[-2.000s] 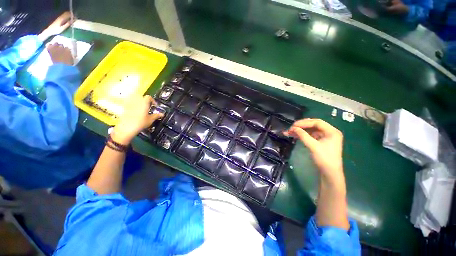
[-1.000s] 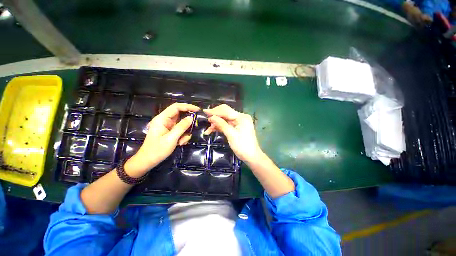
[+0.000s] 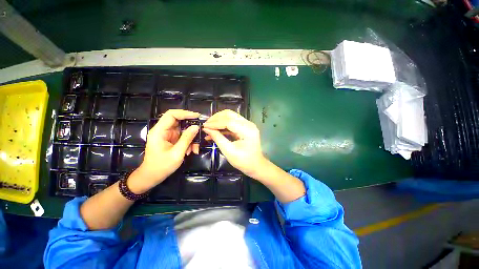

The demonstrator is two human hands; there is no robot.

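Observation:
My left hand (image 3: pixel 169 144) is over the middle of the black blister tray (image 3: pixel 110 105) and holds a small square black part (image 3: pixel 195 124) between thumb and fingers. My right hand (image 3: pixel 233 142) meets it from the right, thumb and fingertips pinched together at the part's right edge. Whether a tiny piece is between the right fingertips is too small to tell. Small parts sit in several pockets of the tray's left column. The yellow bin (image 3: pixel 41 142) stands left of the tray, cut off by the picture's edge, with dark specks inside.
A pale rail (image 3: pixel 173 57) runs behind the tray. Beyond it a dark part (image 3: pixel 126 27) lies on the green belt. White cards (image 3: pixel 363 64), partly in clear plastic, lie right, with black ridged trays (image 3: pixel 451 105) beyond. A white tag (image 3: pixel 37 208) lies by the bin. Small white pieces (image 3: pixel 292 71) lie near the rail.
Since two seconds ago my hands have come together over the tray, and the view has turned right. Over the last second the fingertips have closed in around the part.

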